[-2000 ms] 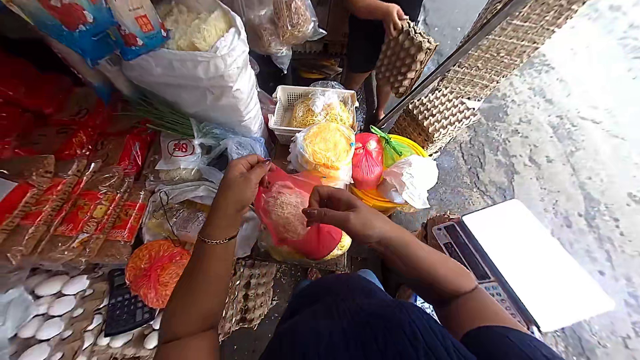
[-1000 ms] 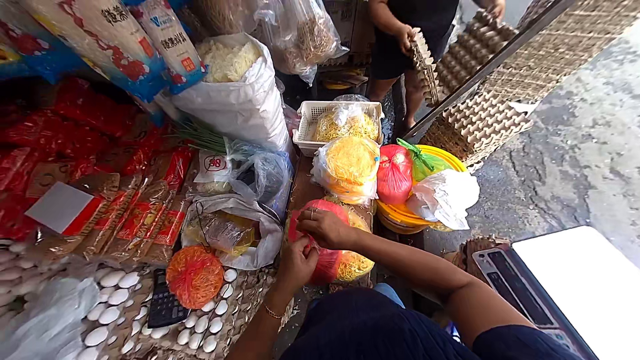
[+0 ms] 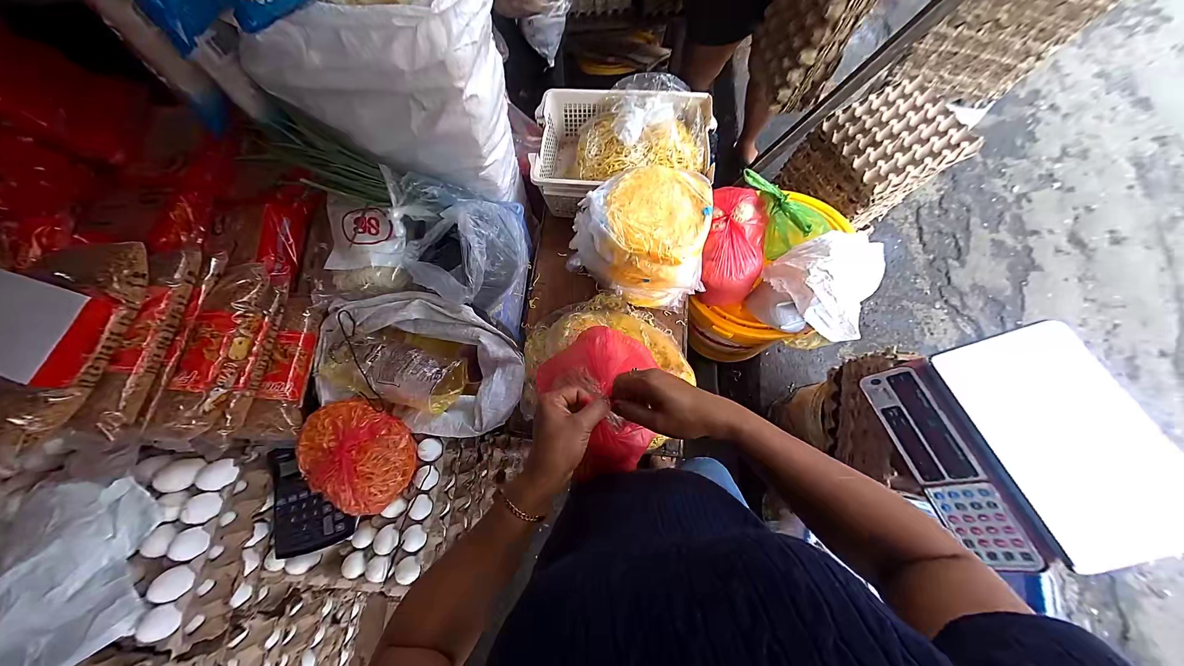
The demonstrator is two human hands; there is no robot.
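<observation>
A red plastic bag (image 3: 606,361) lies in front of my body, over a clear bag of yellow noodles (image 3: 564,326). My left hand (image 3: 566,430) pinches the bag's gathered top between thumb and fingers. From the other side my right hand (image 3: 661,402) pinches the same spot, its fingertips close to the left ones. Whatever is inside the bag is hidden now. Just beyond stands a bag of round yellow noodle sheets or wrappers (image 3: 652,227), and behind it a white plastic basket (image 3: 561,139) holds another bag of yellow noodles.
A yellow bucket (image 3: 726,333) with tied bags stands right of the noodles. An electronic scale (image 3: 1054,444) is at the right. Eggs (image 3: 171,585), a black calculator (image 3: 310,509) and a bag of orange shreds (image 3: 357,456) lie left. Another person's legs (image 3: 708,60) show behind the basket.
The red bag was spread at first, with pale contents showing; its top is now gathered between my fingers. My hands have come closer together. The view has shifted.
</observation>
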